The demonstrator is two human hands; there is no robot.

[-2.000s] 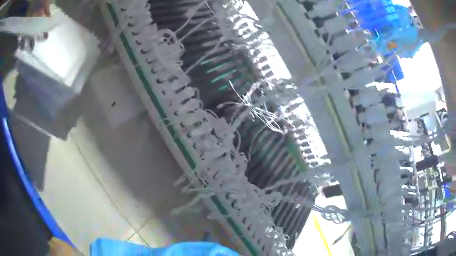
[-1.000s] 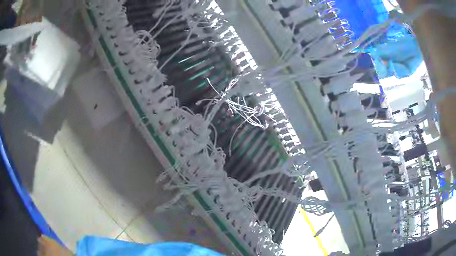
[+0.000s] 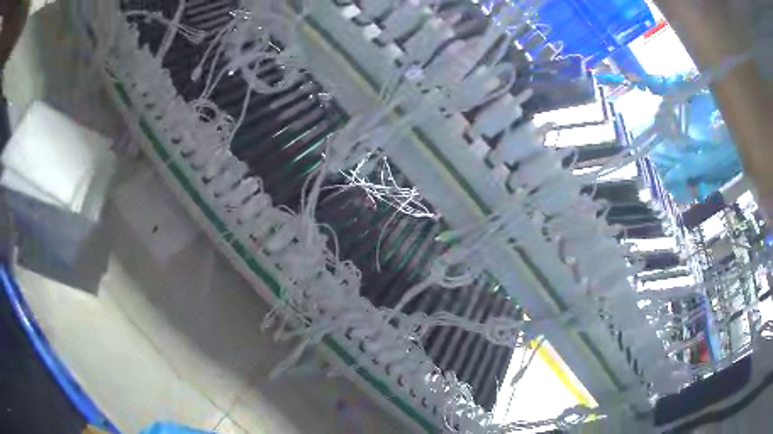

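A charging rack stands tilted across the view. Its lower power rail (image 3: pixel 246 254) carries close rows of white chargers (image 3: pixel 292 246) with looped white cables. Dark slabs (image 3: pixel 297 136) stand in a row behind them. An upper power rail (image 3: pixel 475 199) holds more chargers and cables. A small tan patch (image 3: pixel 95 430), possibly part of a hand, is cut off at the bottom edge near the blue rim. A large blurred tan shape (image 3: pixel 739 93) runs along the right edge; I cannot tell if it is my right hand or arm. No grip on anything is visible.
A blue rim (image 3: pixel 38 335) with a dark area beside it curves along the left edge. A white stack (image 3: pixel 58 161) is on the pale tiled floor (image 3: pixel 127 339). Bright blue bins (image 3: pixel 585 30) and a light blue sleeve or cloth (image 3: pixel 699 148) show at the upper right.
The rack has shifted left in view and its upper rail fills more of the middle. The brown shape and pale flap over the white stack have moved off it. Less light blue cloth shows at the bottom.
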